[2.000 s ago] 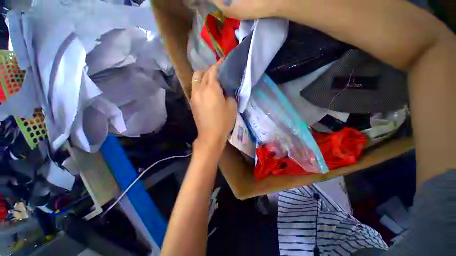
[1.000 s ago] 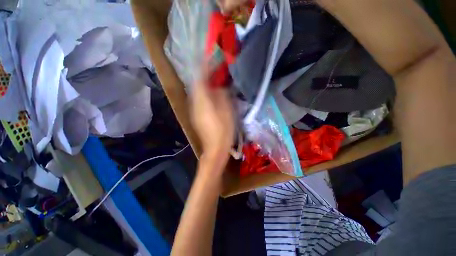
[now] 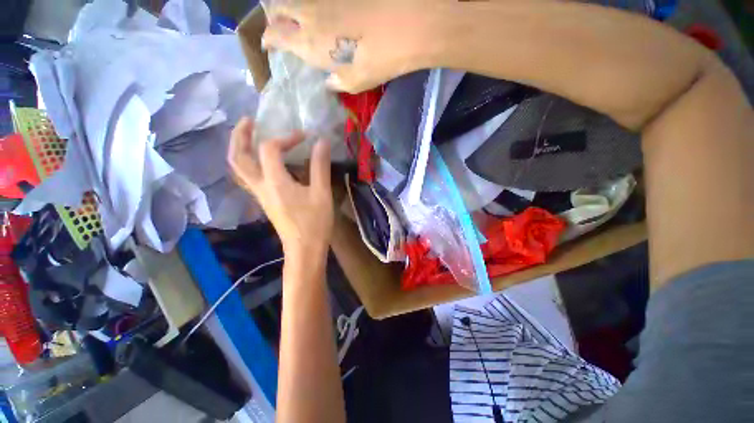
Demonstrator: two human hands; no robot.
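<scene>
An open brown cardboard box (image 3: 364, 289) lies in front of me with mixed items in it. My right hand (image 3: 355, 41) reaches over its top left part, with its fingers closed on a pale clear plastic bag (image 3: 302, 111). My left hand (image 3: 285, 186) is at the box's left side, palm up, fingers spread at the bag's lower edge; it does not grip it. Red cloth (image 3: 529, 240), a clear bag with a light blue strip (image 3: 463, 223), dark grey fabric (image 3: 397, 116) and a mesh piece with a black label (image 3: 513, 157) lie in the box.
A heap of white and pale grey cut pieces (image 3: 165, 132) lies left of the box. A blue edge (image 3: 223, 289) and a thin white cable (image 3: 240, 285) are below it. Black-and-white striped cloth (image 3: 513, 355) is below the box. A yellow perforated basket (image 3: 78, 219) stands far left.
My left hand has moved left, off the dark grey fabric, and its fingers have spread. The pale plastic bag is lifted at the box's left side by my right hand. A small open pouch now shows.
</scene>
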